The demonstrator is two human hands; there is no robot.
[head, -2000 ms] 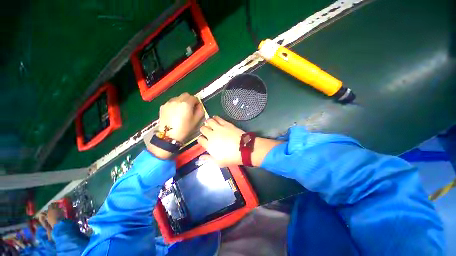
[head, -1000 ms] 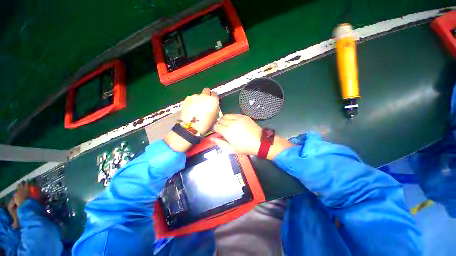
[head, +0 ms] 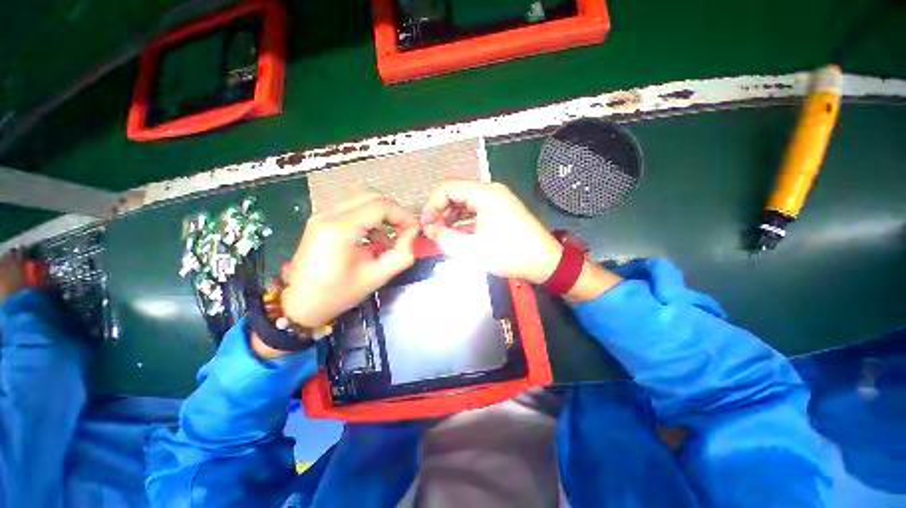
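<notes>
My left hand [head: 348, 260] and my right hand [head: 494, 236] meet fingertip to fingertip above the far edge of the open tablet [head: 444, 332]. Both pinch at a tiny piece, likely an adhesive strip, mostly hidden by the fingers. The tablet lies in a red frame [head: 539, 342], its large battery glaring and its circuitry at the left end. My hands cover part of the frame's far side. The beige adhesive strip sheet [head: 397, 174] lies beyond the tablet, partly behind my hands.
A pile of wired boards [head: 224, 248] lies left. A round screw dish [head: 590, 167] with small bright specks is beyond right; the yellow electric screwdriver [head: 801, 154] lies far right. Two red-framed tablets are past the white rail [head: 238, 177]. Another person's sleeve [head: 40, 347] is at far left.
The view has turned and shifted. My hands have moved from the sheet's right edge back over the tablet's far edge, fingertips now together. More of the sheet shows.
</notes>
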